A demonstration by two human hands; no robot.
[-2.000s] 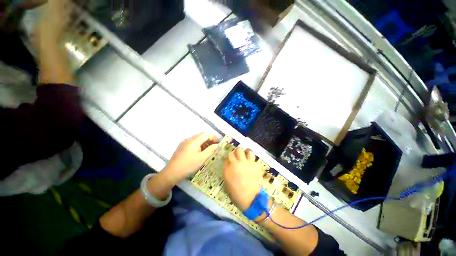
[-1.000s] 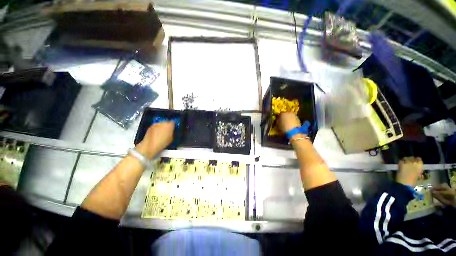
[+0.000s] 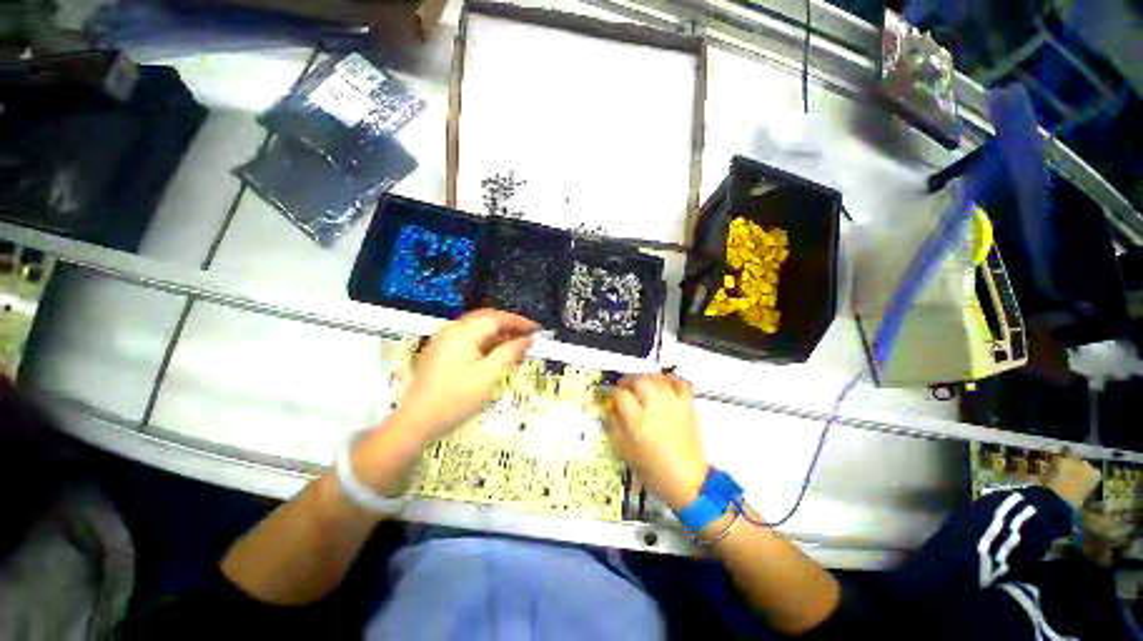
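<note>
The cream-yellow circuit board panel (image 3: 520, 438) lies between the rails in front of me. My left hand (image 3: 461, 369) is over its far left part, thumb and fingertips close together near the black three-compartment tray; whether it holds a component is too small to tell. My right hand (image 3: 658, 432) is at the panel's far right corner, fingers bent down at the edge, and its fingertips' contents are hidden. The tray holds blue components (image 3: 429, 266), small black components (image 3: 520, 278) and silver-grey components (image 3: 603, 301). Yellow components (image 3: 755, 276) lie in the deep parts bin (image 3: 817, 269).
The shallow white tray (image 3: 577, 125) lies beyond the bins, with loose leaded components (image 3: 501, 192) at its near edge. Anti-static bags (image 3: 328, 157) lie at left. A beige device (image 3: 934, 319) stands at right behind my ground cord (image 3: 821, 457). Another person's hand (image 3: 1074, 480) is at far right.
My left hand has moved from the blue compartment to the panel's far left part. My right hand has left the yellow components' bin and come to the panel's far right corner.
</note>
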